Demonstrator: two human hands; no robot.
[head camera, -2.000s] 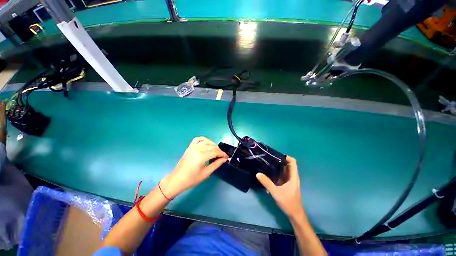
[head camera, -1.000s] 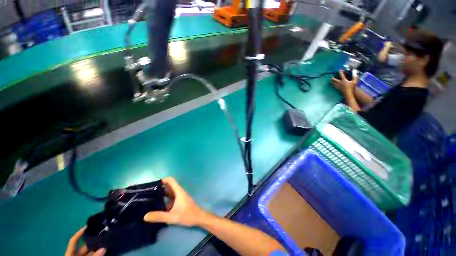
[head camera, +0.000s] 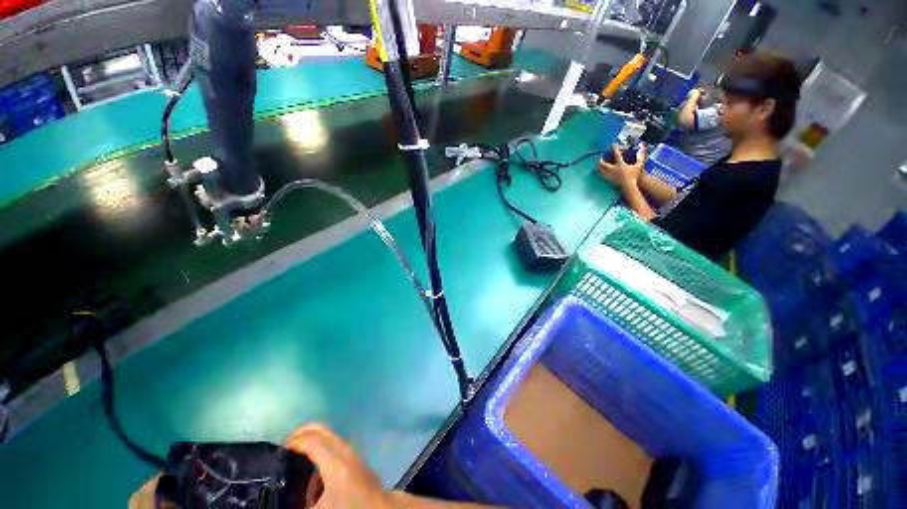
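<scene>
The corded unit (head camera: 234, 475) is at the bottom left, a black block with its open side up and thin red and white wires showing. Its black power cord (head camera: 114, 413) runs up to the left towards the belt. My right hand (head camera: 333, 467) holds the unit's right end. Only a small part of my left hand (head camera: 145, 494) shows at the unit's left side, cut off by the picture's edge; its fingers are mostly hidden. The automatic-feed screwdriver (head camera: 229, 119) hangs above the belt at upper left, with its clear screw feed hose (head camera: 383, 234) curving right.
A blue crate (head camera: 636, 368) with cardboard and black parts stands at lower right, beside a green basket (head camera: 671, 298). A closed black unit (head camera: 540, 246) with coiled cord lies on the bench (head camera: 328, 348). A thick black line (head camera: 423, 199) crosses the view. Another worker (head camera: 736, 159) sits at upper right.
The view has turned right, bringing the blue crate, green basket and worker in. The held unit and both hands now sit lower left in the picture, partly cut off.
</scene>
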